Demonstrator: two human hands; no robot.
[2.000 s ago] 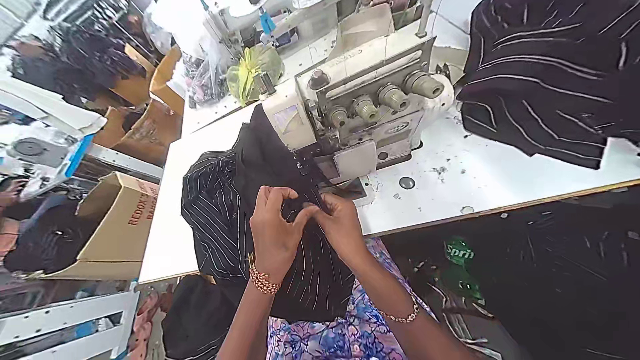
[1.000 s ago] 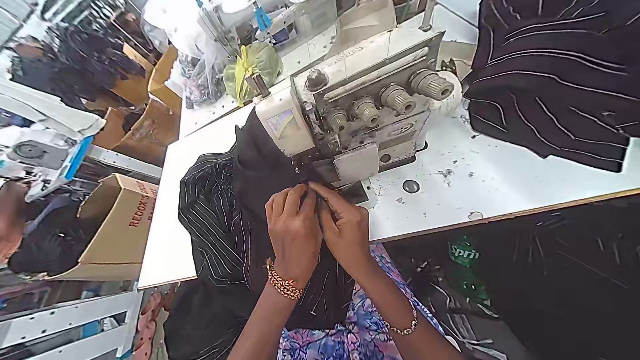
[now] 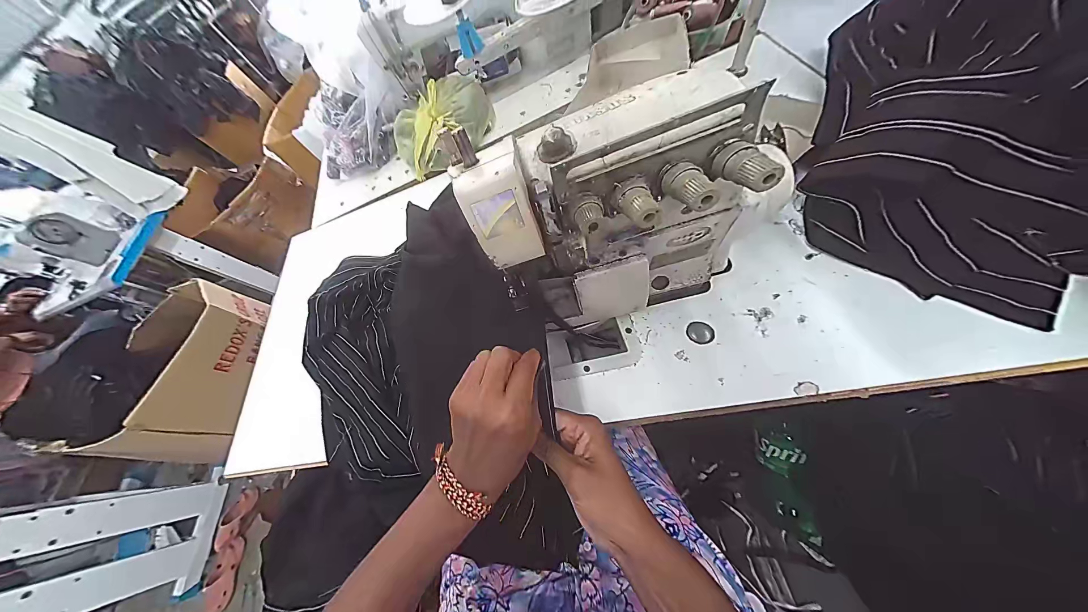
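Observation:
A black fabric piece (image 3: 459, 314) with white-striped parts runs from the presser foot of an overlock sewing machine (image 3: 629, 195) down over the table's front edge. My left hand (image 3: 497, 416), with a beaded bracelet at the wrist, pinches the fabric's right edge just below the foot. Lower and to the right, my right hand (image 3: 586, 463) grips the same edge between thumb and fingers. Striped fabric (image 3: 361, 365) lies bunched to the left on the white table (image 3: 285, 340). The fingertips of both hands are partly hidden by cloth.
More striped black fabric (image 3: 943, 161) lies on the table at right. A cardboard box (image 3: 183, 382) stands at left, near a white metal frame (image 3: 110, 535). A yellow-green bag (image 3: 438, 119) sits behind the machine. A green bottle (image 3: 782, 476) is below the table. Another person's hand shows at far left.
My hands have moved apart along the fabric edge, the right one lower than the left. The black fabric now lies flatter and straighter below the presser foot.

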